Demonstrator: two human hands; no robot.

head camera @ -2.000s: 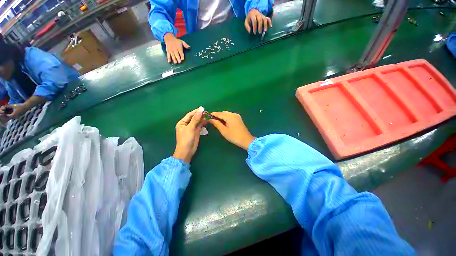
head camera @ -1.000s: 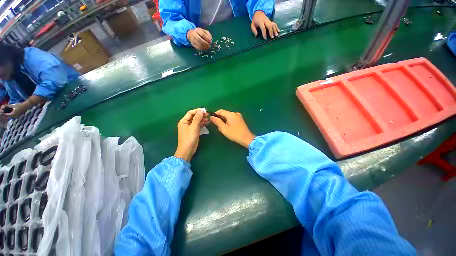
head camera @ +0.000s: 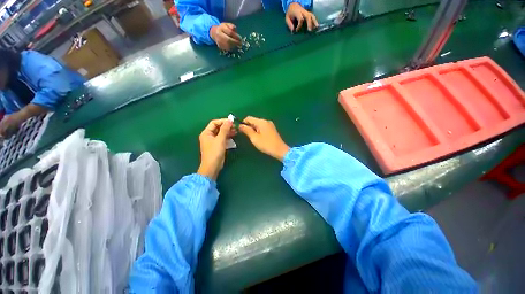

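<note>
My left hand [head camera: 214, 144] is raised over the green belt, its thumb and fingers pinching a small white piece [head camera: 231, 118]. A second white, flat sheet [head camera: 231, 143] shows below its fingers; I cannot tell whether it is held or lies on the belt. My right hand [head camera: 260, 135] is close on the right, its fingertips closed on a thin dark tool [head camera: 242, 121] whose end meets the white piece. The fingers hide most of the small work.
A pink foam tray [head camera: 397, 123] with several recesses lies at right. A parts tray [head camera: 23, 229] with black parts, partly under whitish film [head camera: 103, 212], stands at left. Small loose parts [head camera: 253, 40] lie before a person opposite [head camera: 201, 23]. Metal posts [head camera: 440, 34] stand behind.
The view has shifted slightly, so things sit a little higher in it. My hands stay together at the small work. The opposite person's hand has moved onto the loose parts since the first frame.
</note>
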